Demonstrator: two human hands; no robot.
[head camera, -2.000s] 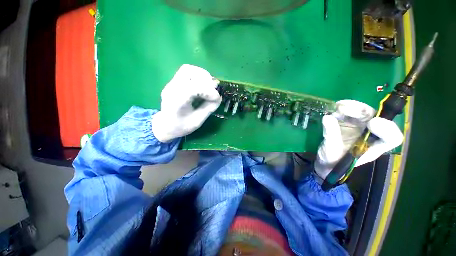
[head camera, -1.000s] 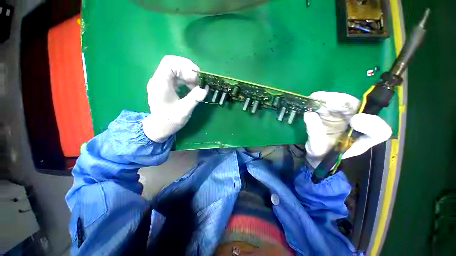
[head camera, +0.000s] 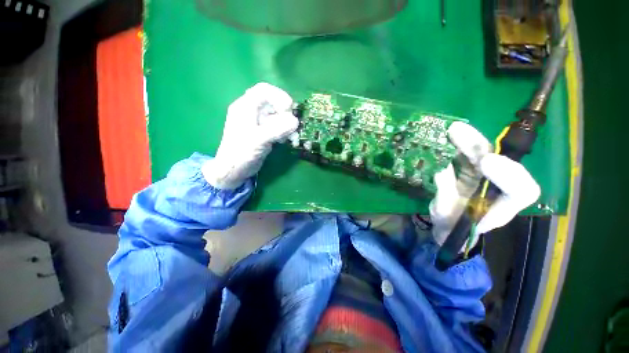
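Note:
A green PCB panel (head camera: 376, 141) is held up between my hands above the green mat, its wide face with small pads turned to the camera and dark parts along its lower edge. My left hand (head camera: 252, 134), in a white glove, pinches its left end. My right hand (head camera: 479, 179), also gloved, grips its right end with the fingers. The same right hand also holds a soldering iron (head camera: 517, 141), its barrel pointing up and right, away from the panel. Solder wire cannot be made out.
The stand with the cleaning tray (head camera: 522, 34) is at the mat's upper right. The fume hood (head camera: 303, 15) hangs over the top edge. A thin dark rod (head camera: 443, 12) lies near it. A red-orange tray (head camera: 122, 117) is at left. A yellow edge (head camera: 560, 158) runs down the right.
The panel has been tilted from nearly edge-on, with upright cylinders showing, to its broad face. Both hands still hold it. The iron remains in my right hand.

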